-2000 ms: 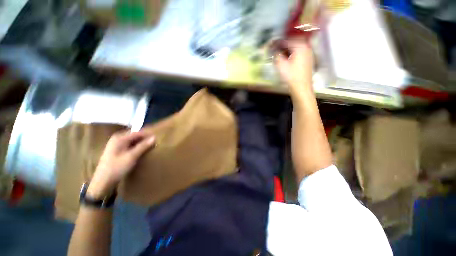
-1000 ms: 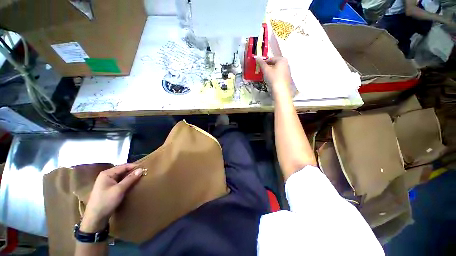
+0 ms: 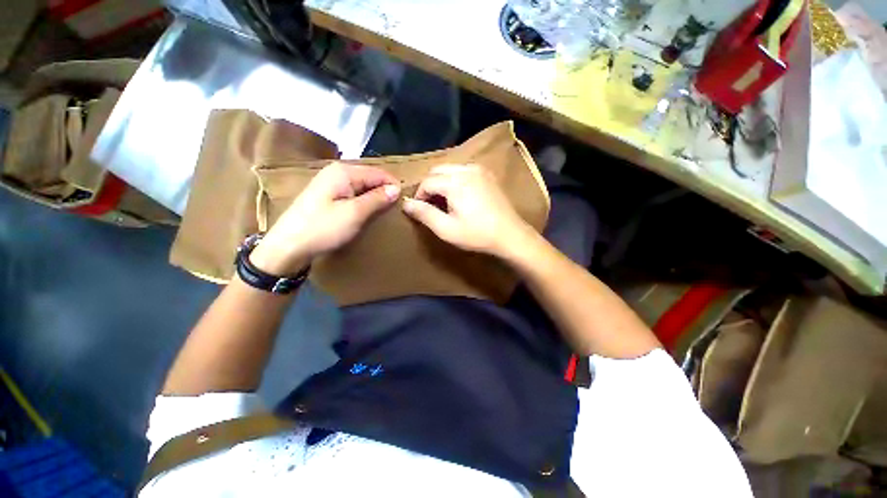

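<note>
A tan handbag panel lies across my dark-aproned lap, with another tan part spreading left over the silvery board. My left hand pinches the panel near its upper middle. My right hand is beside it, its thumb and finger almost touching my left fingertips at the panel. A tiny light thing shows between the fingertips; it is too small to name, and my fingers hide most of that spot.
The white bench crosses the upper right, holding a red holder, a small round dish and loose gold fittings. The silvery board is upper left. Tan bags lie lower right; a bag-filled carton is far left.
My right hand has left the red holder and come down to the panel beside my left hand. The view has turned, so the bench now sits at the upper right.
</note>
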